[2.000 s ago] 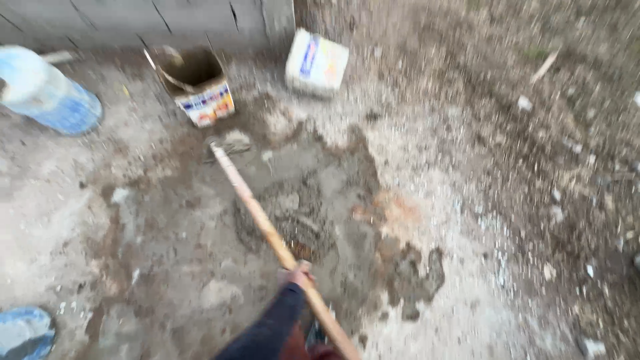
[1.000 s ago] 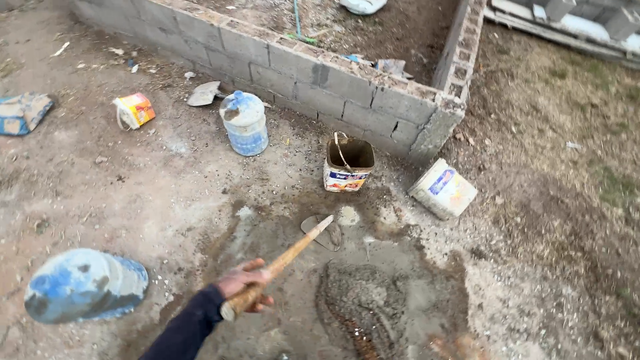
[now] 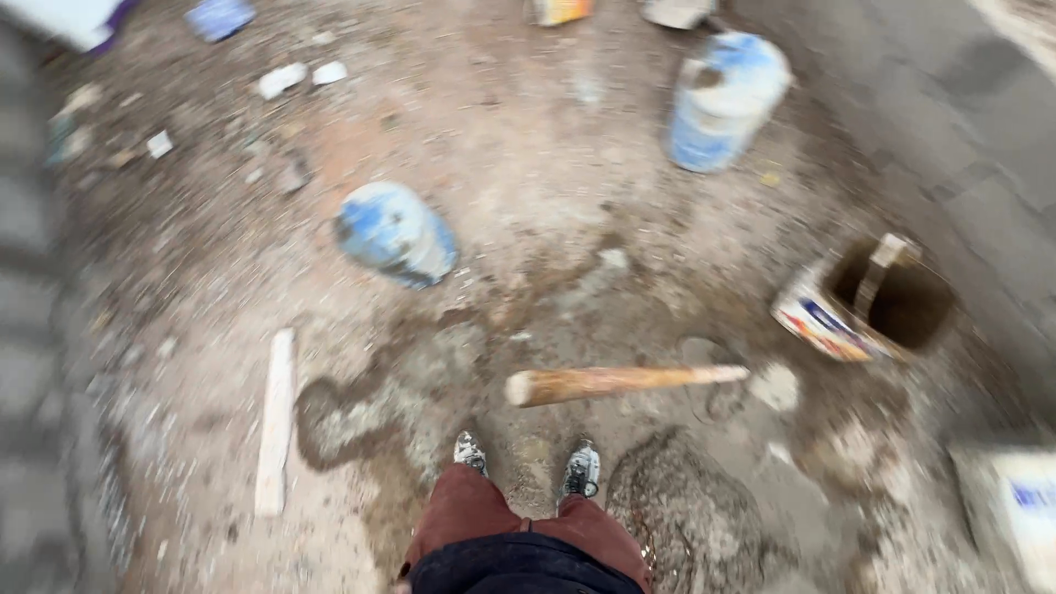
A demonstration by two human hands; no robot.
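A wooden-handled tool (image 3: 619, 381) shows its thick handle end towards me, and no hand is on it. The thin far end of the handle meets a blurred, rounded blade in the wet mortar. To its lower right is a mound of wet mortar (image 3: 693, 503). A small blurred patch at the bottom edge, left of my dark top, may be part of my left hand (image 3: 403, 587); what it does is hidden. My right hand is out of view. An open bucket with dirty insides (image 3: 829, 318) stands right of the handle.
Two blue-and-white containers (image 3: 396, 235) (image 3: 726, 103) are ahead. A pale board (image 3: 276, 425) lies on the left. Block walls (image 3: 973, 157) run along the right and left (image 3: 29, 313). A white container (image 3: 1023, 503) is at lower right. Litter lies at upper left. My shoes (image 3: 582, 470) are beside the mortar.
A hand gripped the wooden handle in both earlier frames; now no hand is on it. The view has swung strongly to the left and down.
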